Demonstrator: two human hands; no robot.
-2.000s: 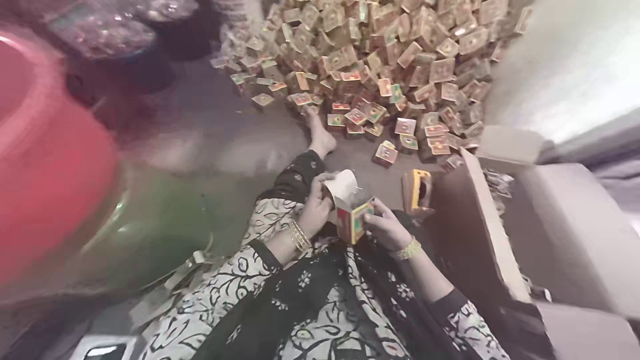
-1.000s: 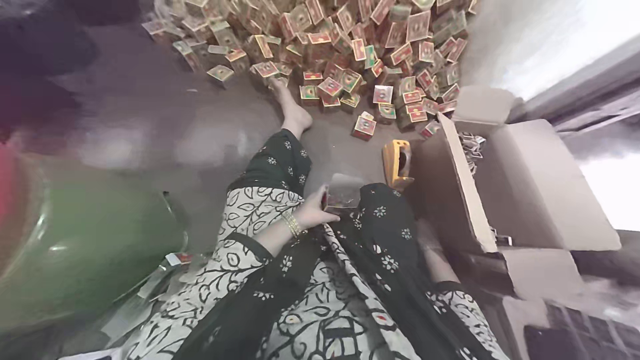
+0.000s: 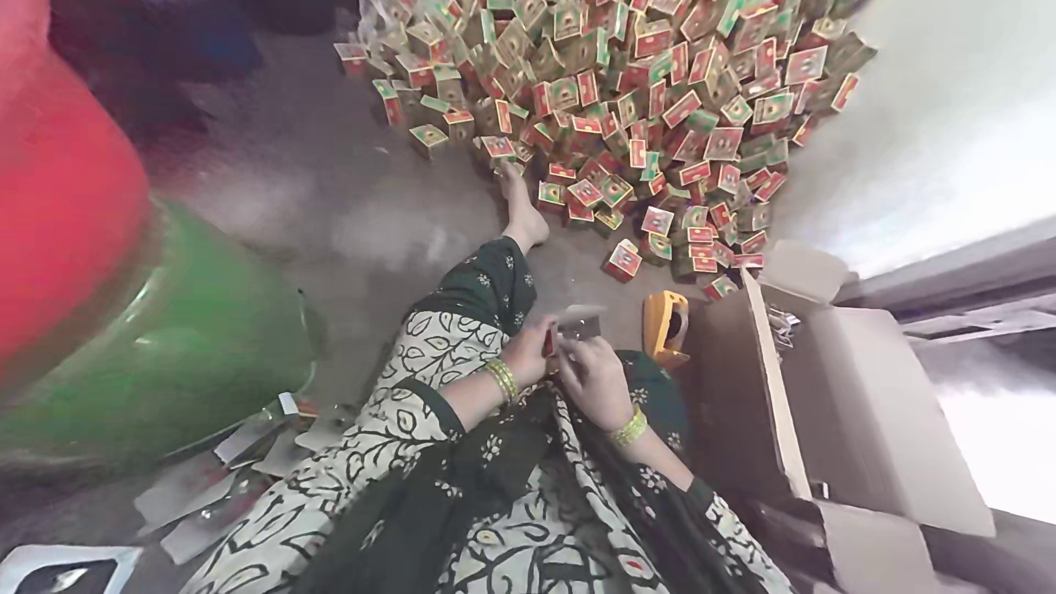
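Over my lap, my left hand [image 3: 530, 351] grips a small printed cardboard box [image 3: 550, 338], whose red side shows beside my fingers. My right hand [image 3: 596, 381] is up against it from the right, fingers bent at its near side. A pale, thin flap [image 3: 580, 313] stands up above the box; whether it is card or film, I cannot tell. My fingers hide most of the box, and whether the right ones pinch it is unclear. To the right of my hands, a yellow tape dispenser [image 3: 657, 323] rests on the floor.
A large heap of small red and green boxes [image 3: 635, 107] lies beyond my bare foot. An open cardboard carton [image 3: 788, 396] stands at right. Red [image 3: 66, 181] and green [image 3: 181, 355] plastic tubs are at left, with loose card pieces [image 3: 190, 487] below them.
My right hand, out of sight by my right leg one second ago, is now at the box beside my left hand. The view has shifted since two seconds ago.
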